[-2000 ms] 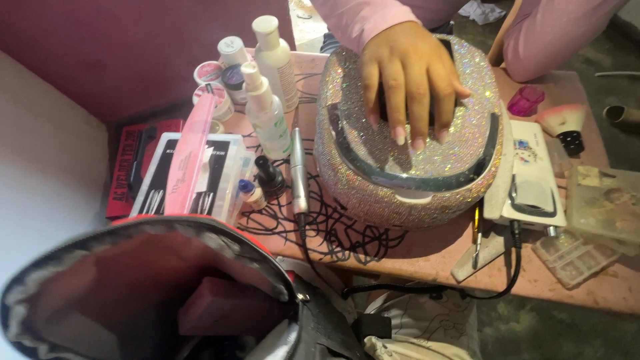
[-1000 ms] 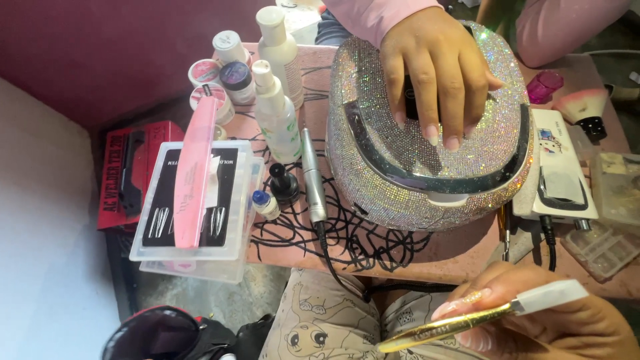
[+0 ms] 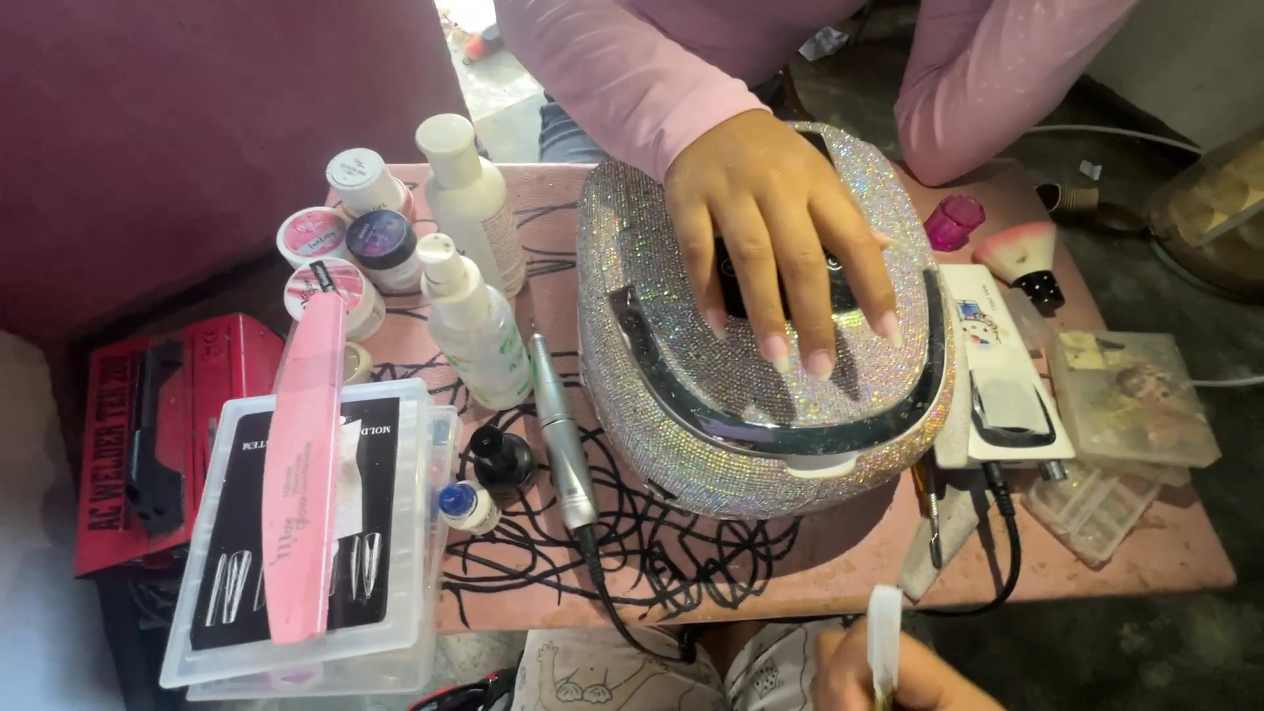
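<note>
My right hand (image 3: 894,667), at the bottom edge, is closed around a slim brush (image 3: 885,637) with a white tip pointing up; its lower part is hidden. My left hand is out of the frame. Beyond my right hand, a rhinestone-covered nail lamp (image 3: 652,415) with a dark curved handle stands on the pink table. Another person's hand (image 3: 775,237), in a pink sleeve, lies palm down on top of the lamp, its fingers spread toward me. A silver nail drill handpiece (image 3: 563,434) lies left of the lamp, its black cord coiled nearby.
Left are white bottles (image 3: 479,217), jars (image 3: 383,252), and a pink nail file (image 3: 304,474) on a clear nail-tip case (image 3: 405,553). A red welder box (image 3: 178,444) stands behind the case. Right are a white drill control unit (image 3: 1002,365), a powder brush (image 3: 1022,257) and plastic boxes (image 3: 1136,395).
The dark open bag in the two-seconds-old frame is out of view. My right hand has come into view with the brush and now sits lower, the brush more upright.
</note>
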